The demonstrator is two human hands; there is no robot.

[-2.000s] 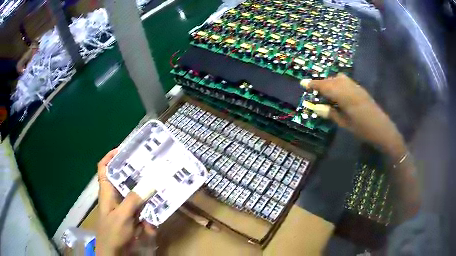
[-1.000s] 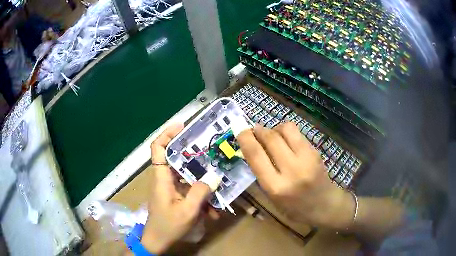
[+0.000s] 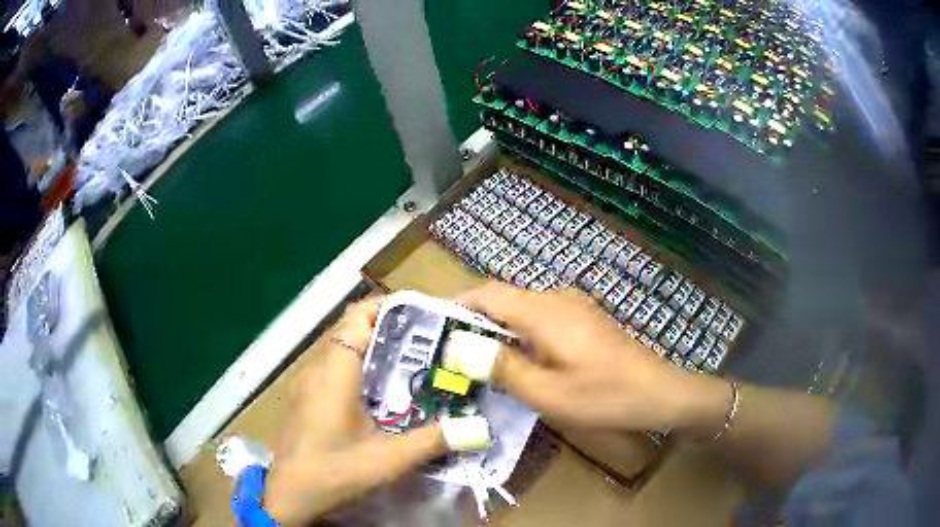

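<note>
The white housing shell is held open side up above the brown work surface. A green circuit board with a yellow transformer sits inside it, partly hidden by my fingers. Red and dark lead wires show beside the board. My left hand grips the shell's left and lower edge, its thumb in a cream finger cot at the board's lower end. My right hand holds the shell's upper right edge, and a finger in a cream cot presses on the board. White cable ends stick out at the shell's bottom.
The component carton with rows of small blocks lies behind the shell. PCB stacks with a dark separator sheet stand behind it. A green conveyor with a grey post, white cords and a white board are at left.
The right hand has brought a circuit board from the stack into the shell. Since a second ago, the shell has moved lower and turned, and the right hand's finger presses over the board.
</note>
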